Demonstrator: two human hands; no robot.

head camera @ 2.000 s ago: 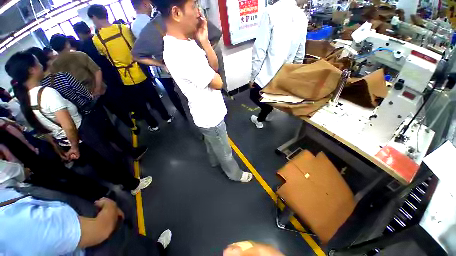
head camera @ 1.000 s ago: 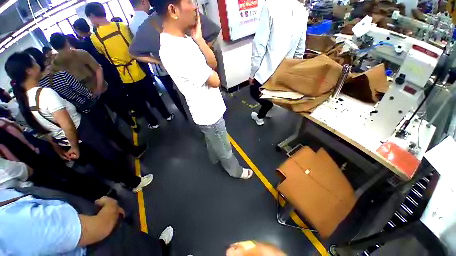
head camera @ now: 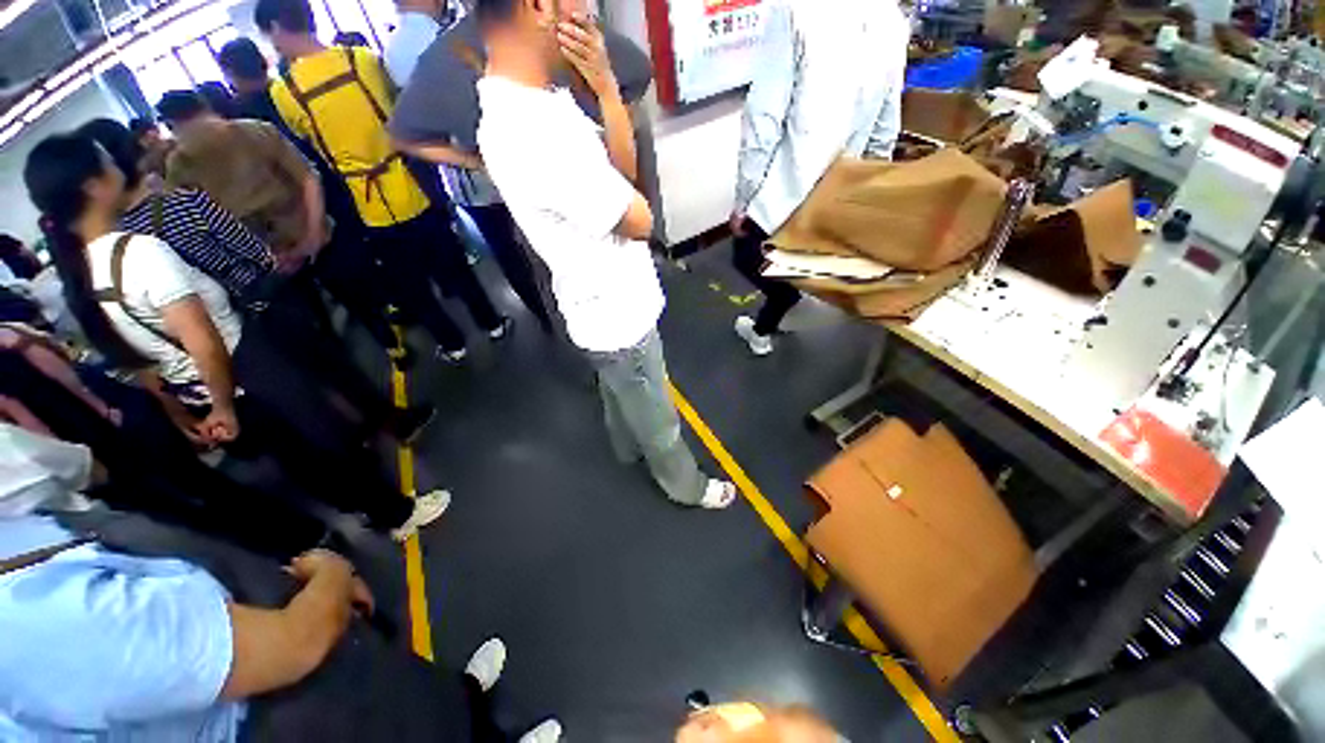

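Observation:
A blurred, skin-coloured part of a hand, seemingly my right hand (head camera: 759,723), shows at the bottom edge, right of centre. It has a paler patch on it. The frame cuts it off, so its fingers and anything it holds are hidden. My left hand is not in view. Nearest in front, a brown bag panel (head camera: 930,559) with notched corners and a small light tab lies on a low metal-legged support. Above it is a sewing table (head camera: 1003,356) with a white sewing machine (head camera: 1184,254). Brown bag panels (head camera: 886,218) lie piled at its far left end.
Several people stand at the left; a person in a white T-shirt (head camera: 574,203) stands near the middle. A person in a light shirt (head camera: 814,102) stands beyond. Yellow lines (head camera: 727,472) cross the dark floor. A roller conveyor (head camera: 1192,588) is at the lower right.
The view has shifted slightly. The hand part at the bottom edge sits a little further right and lower. The white-shirted person's head is now mostly cut off by the top edge.

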